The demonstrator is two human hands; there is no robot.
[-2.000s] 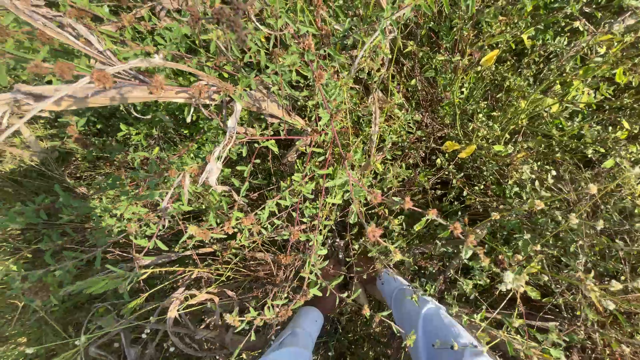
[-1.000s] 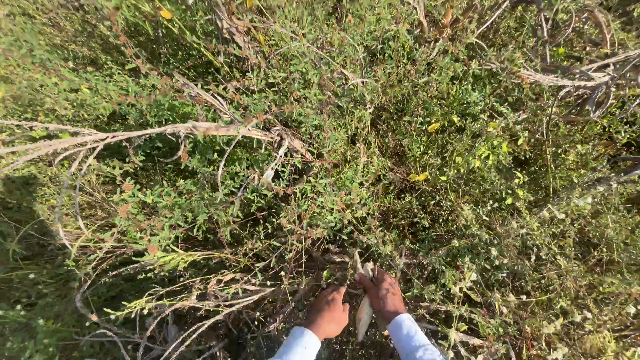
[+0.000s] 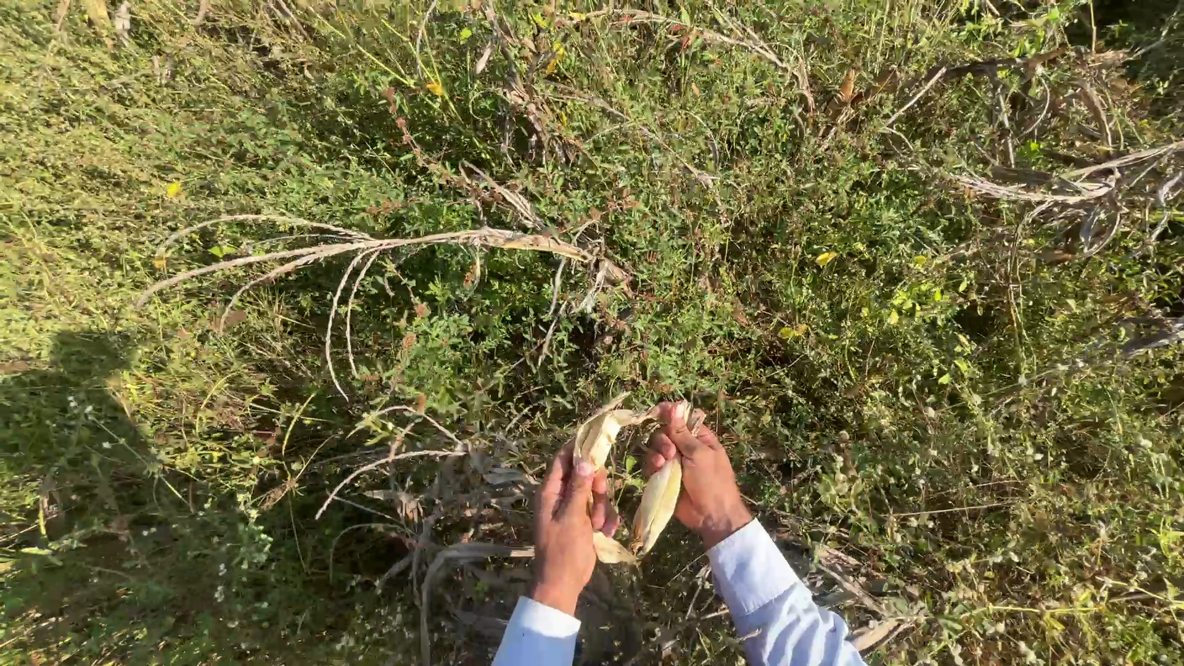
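Low in the middle of the head view, my left hand (image 3: 566, 527) pinches a dry, pale corn husk (image 3: 599, 438) between thumb and fingers. Just right of it, my right hand (image 3: 703, 476) grips the upper end of a dry husk-covered ear of corn (image 3: 659, 504), which hangs downward. Pale husk joins the two hands at the top. A loose husk strip hangs below, between them. Whether kernels show inside is too small to tell. Both forearms wear light blue sleeves.
Dense green weeds surround the hands. A dry corn stalk tassel (image 3: 425, 240) lies across the weeds at upper left, and more dry stalks (image 3: 1045, 190) lie at upper right. Dry leaves (image 3: 472, 550) tangle left of my left hand. A dark shadow falls at far left.
Both hands have come up out of the weeds, where they were partly hidden two seconds ago. My left hand now holds husk, and the husk between the hands is spread apart. The view has shifted.
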